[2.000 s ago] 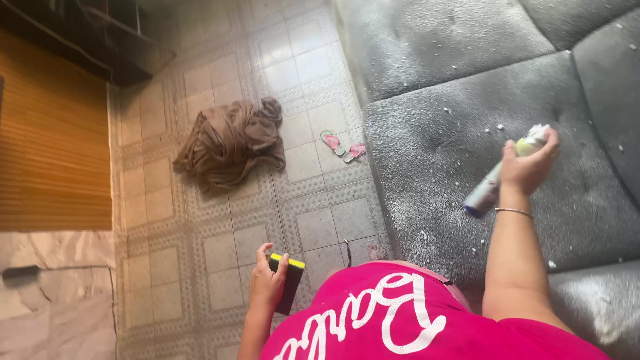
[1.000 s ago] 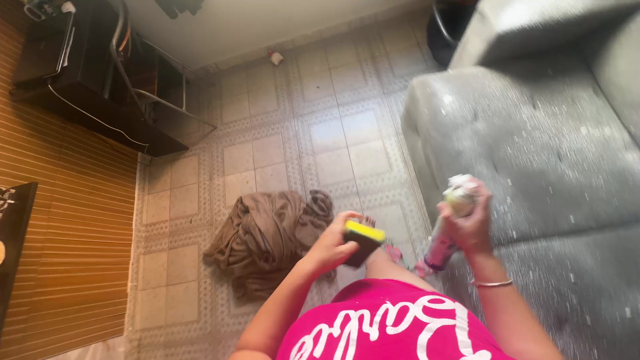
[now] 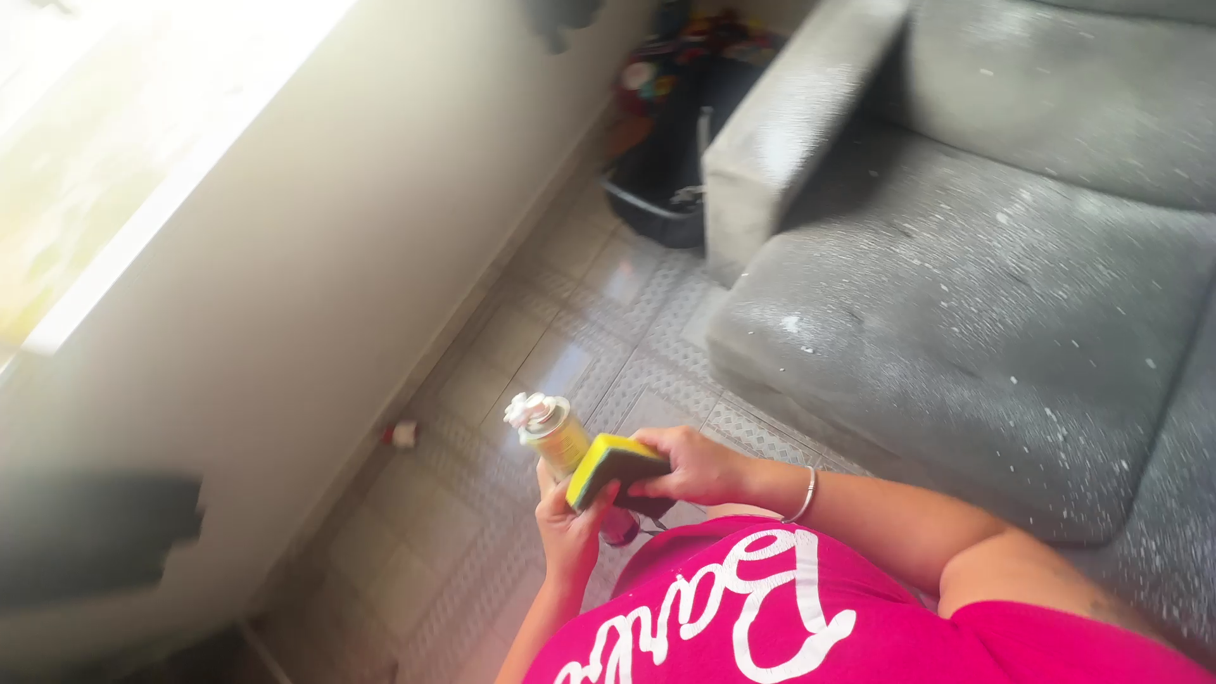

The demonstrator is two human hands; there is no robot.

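Observation:
My two hands are together in front of my pink shirt. My left hand (image 3: 570,527) is around the lower part of a spray can (image 3: 556,437) with white foam on its top, and its fingers also touch the near edge of a yellow and dark green scouring sponge (image 3: 617,465). From the other side, my right hand (image 3: 698,465) grips the sponge between thumb and fingers. The sponge hides part of the can. Beside the hands stands a grey upholstered sofa (image 3: 950,313), its seat spotted with white foam.
A black container (image 3: 655,204) with colourful things stands by the sofa's armrest (image 3: 798,104). A small red and white object (image 3: 405,435) lies on the tiled floor (image 3: 465,380) along the wall (image 3: 380,209). A bright window (image 3: 123,123) is at upper left.
My hands have come together; the can, in my right hand before, is now in my left, and the sponge is in my right. The view has swung towards the wall and window.

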